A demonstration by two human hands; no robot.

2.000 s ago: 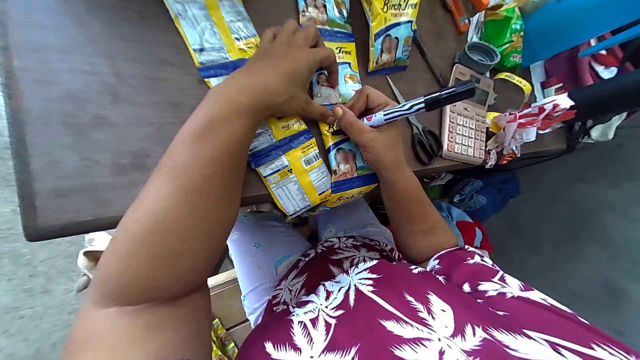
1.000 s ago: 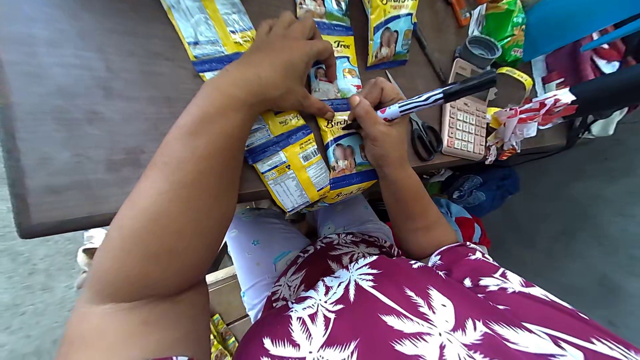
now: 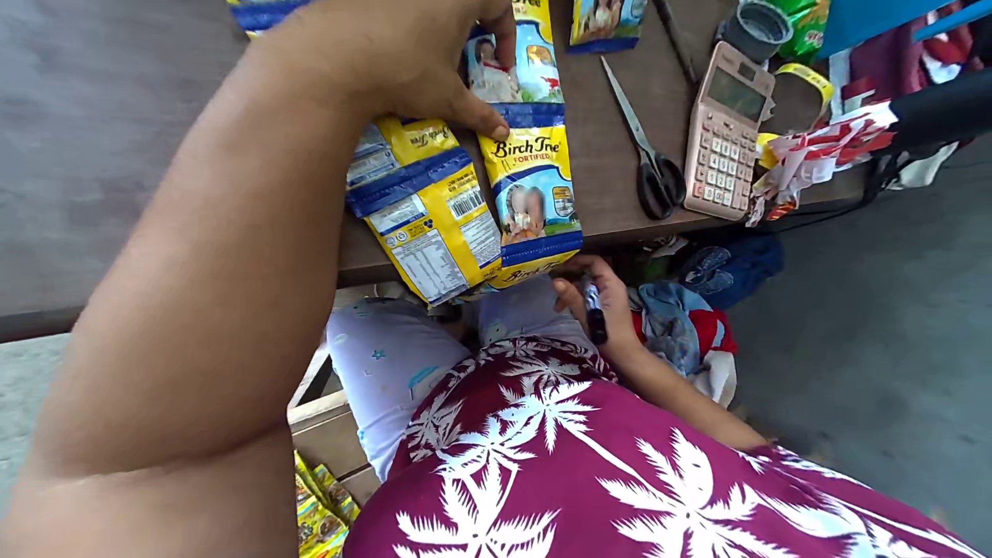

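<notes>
A strip of joined Birch Tree milk powder sachets (image 3: 531,155) runs down the dark table and over its front edge. My left hand (image 3: 442,70) rests on its upper part, fingers spread, the thumb pressing near a blue seam. Left of it another strip of sachets (image 3: 434,232) lies back side up, partly under my left forearm. Below the table edge, beside the hanging end of the strip, my right hand (image 3: 601,294) holds a black-and-white marker pen (image 3: 594,310), its dark end pointing down. Whether my right fingers touch the sachets cannot be told.
On the table to the right lie black-handled scissors (image 3: 651,155), a pink calculator (image 3: 728,139), a dark round container (image 3: 756,31) and a yellow tape roll (image 3: 810,77). Another sachet (image 3: 607,23) lies at the top. Cut red-and-white wrapper strips (image 3: 821,147) hang at the right edge.
My right hand has moved down from the sachet strip to below the table edge, with the marker still in it. My left hand stays on the sachets. The view has shifted.
</notes>
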